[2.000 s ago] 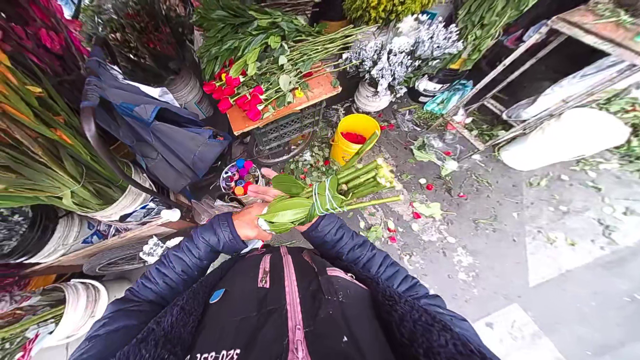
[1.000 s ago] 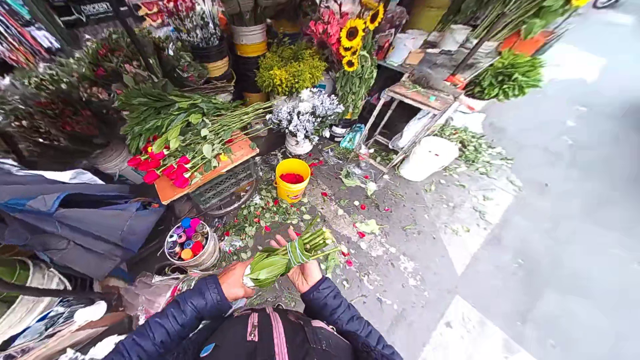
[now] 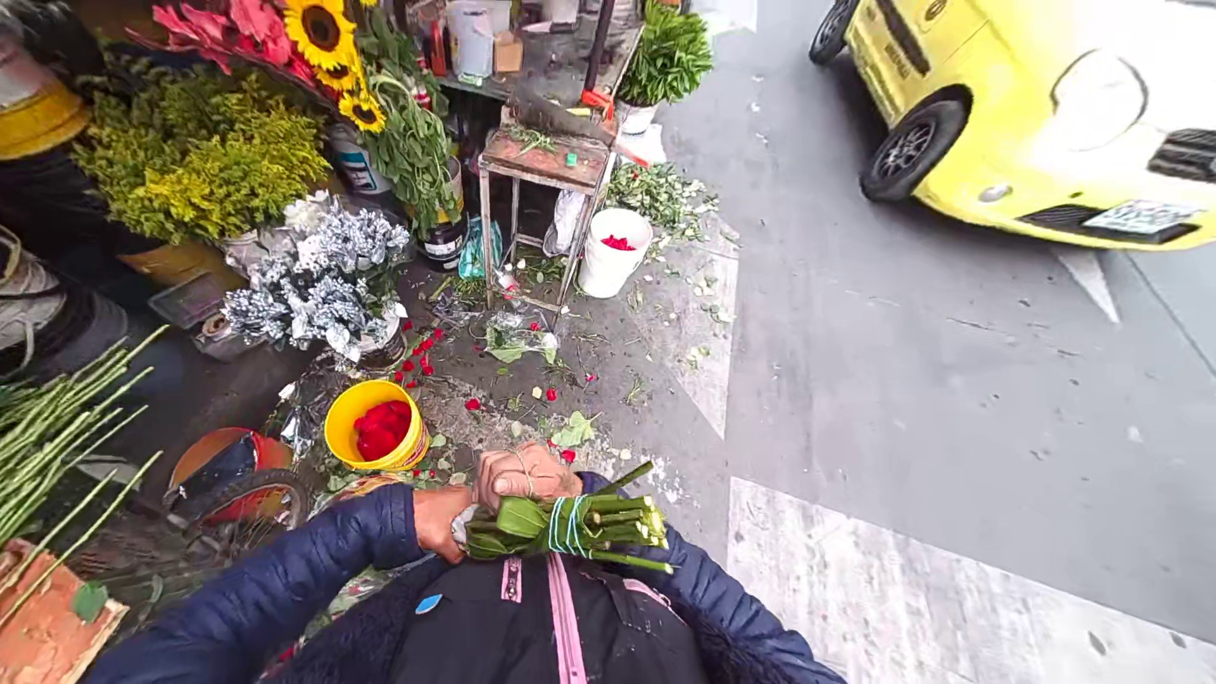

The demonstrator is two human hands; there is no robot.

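Observation:
A bundle of cut green stems and leaves [image 3: 570, 525] lies across the front of my body, cut ends to the right, with pale blue-green string wound around it. My left hand [image 3: 443, 522] grips its leafy left end, where something whitish shows between hand and leaves. My right hand [image 3: 528, 473] is closed just above the bundle, with a thin band or string across its fingers; its underside is hidden. Beyond my hands stands a yellow bucket [image 3: 425, 446] holding red petals.
Silvery flowers [image 3: 318, 285], yellow foliage [image 3: 204, 152] and sunflowers [image 3: 321, 27] stand at the left. A worn small table [image 3: 546, 161] and a white bucket [image 3: 616, 275] are ahead. Long stems [image 3: 66, 446] lie at left. A yellow car [image 3: 1007, 114] is on the road.
The view has swung right, bringing the yellow car into view. My right hand, open beside the bundle before, is now closed above it, with the thin band across its fingers.

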